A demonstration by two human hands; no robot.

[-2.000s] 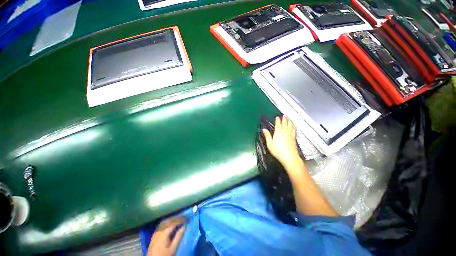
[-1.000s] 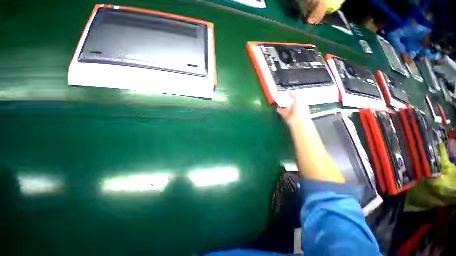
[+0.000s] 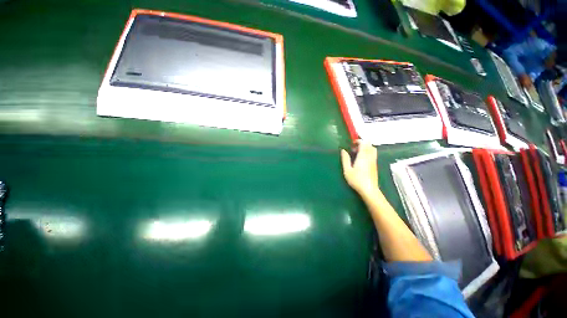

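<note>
My right hand (image 3: 362, 166) reaches in from the lower right. Its thumb stands apart from its fingers, and the fingertips are at the near left corner of an open laptop base (image 3: 395, 93) on a white protective sheet (image 3: 404, 133) and a red foam sheet (image 3: 341, 93). It holds nothing that I can see. Left of it, a grey closed laptop unit or bottom cover (image 3: 196, 59), vent grille at the far side, lies on white and red sheets. My left hand is out of view.
A grey cover (image 3: 449, 214) lies on whitish sleeves right of my forearm. Several open bases (image 3: 467, 110) stretch away at the right, some on tilted red foam (image 3: 497, 202). Other people (image 3: 531, 59) are at the far right. The green bench (image 3: 186, 180) is glossy.
My right hand has moved from beside the grey cover up to the open base's corner, then slightly back from its white sheet. My left hand has left the view. The view has shifted.
</note>
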